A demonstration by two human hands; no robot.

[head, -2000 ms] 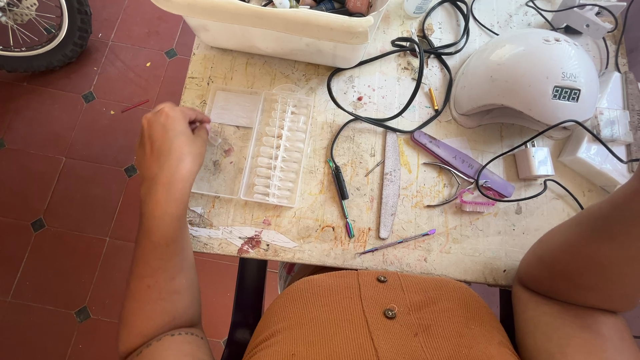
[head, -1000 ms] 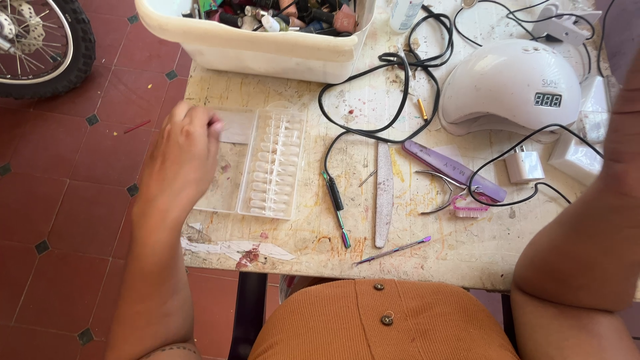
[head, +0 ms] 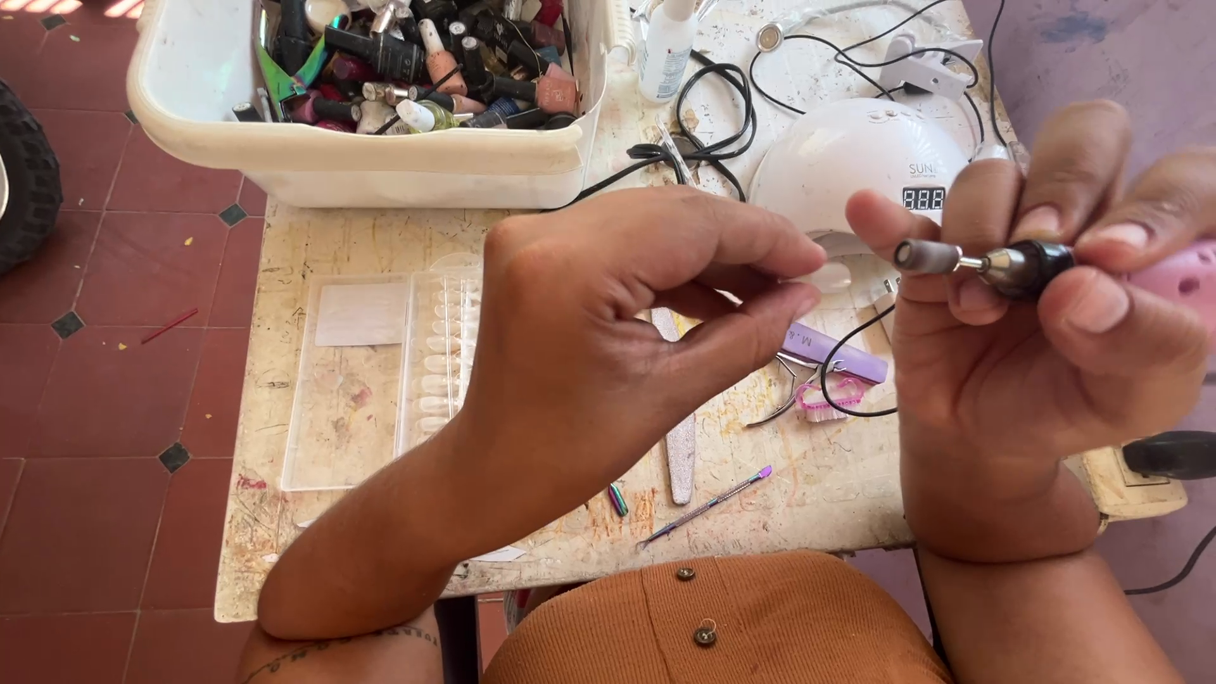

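Between its thumb and fingertips, my left hand (head: pixel 646 294) pinches a clear false nail tip (head: pixel 828 277) above the table. Facing it at the right, my right hand (head: pixel 1035 313) holds a nail drill handpiece (head: pixel 1031 269), whose cylindrical sanding bit points left at the nail tip without touching it. Behind my left wrist lies an open clear plastic case (head: pixel 347 404) with rows of nail tips, partly hidden. A nail file (head: pixel 680 461), a metal cuticle pusher (head: pixel 708 506), cuticle nippers (head: pixel 774 410) and a pink nail brush (head: pixel 828 397) rest on the table.
A white plastic tub (head: pixel 380 157) of nail polish bottles stands at the back left. A white nail lamp (head: pixel 845 157) sits behind my hands, near a plastic bottle (head: pixel 669 52), black cables (head: pixel 736 114) and a purple file (head: pixel 836 351). A motorcycle tyre (head: pixel 28 180) is at far left.
My left hand has moved right from over the case. My right hand has come into view with the drill handpiece. The view has shifted.
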